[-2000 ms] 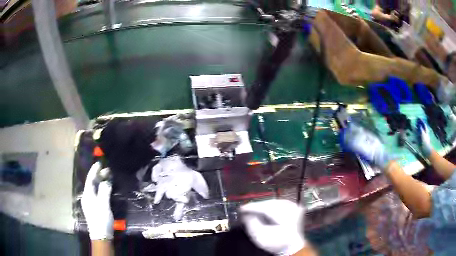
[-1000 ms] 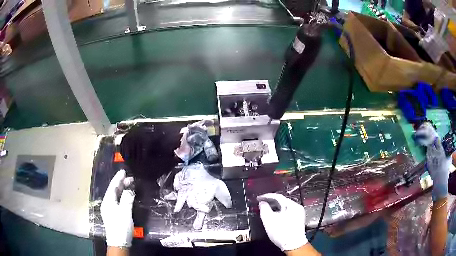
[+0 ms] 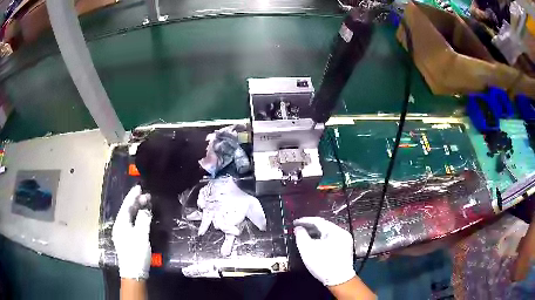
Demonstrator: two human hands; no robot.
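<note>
My left hand (image 3: 132, 237), in a white glove, is at the left end of the black film-covered board (image 3: 273, 225), beside a dark part between two orange spots. Its fingertips are bent; whether they grip anything is unclear. A round black pad (image 3: 167, 167) lies above it. My right hand (image 3: 326, 249), also white-gloved, is in front of the screw feeder (image 3: 287, 136), fingers curled around a dark gap, with no clear object in it. A black electric screwdriver (image 3: 345, 61) hangs tilted, its lower end beside the feeder. A crumpled white glove or rag (image 3: 230, 206) lies between my hands.
Crumpled bluish-grey cloth (image 3: 224, 153) lies left of the feeder. A pale long object (image 3: 234, 268) lies at the front edge. A black cord (image 3: 399, 140) hangs at right. A cardboard box (image 3: 449, 64) and blue looped parts (image 3: 484, 111) are back right. A grey post (image 3: 88, 76) stands left.
The view has shifted, and the screwdriver shows clearly now. My right hand has come up from the front edge onto the board. The neighbour's gloved hand at right has left the view.
</note>
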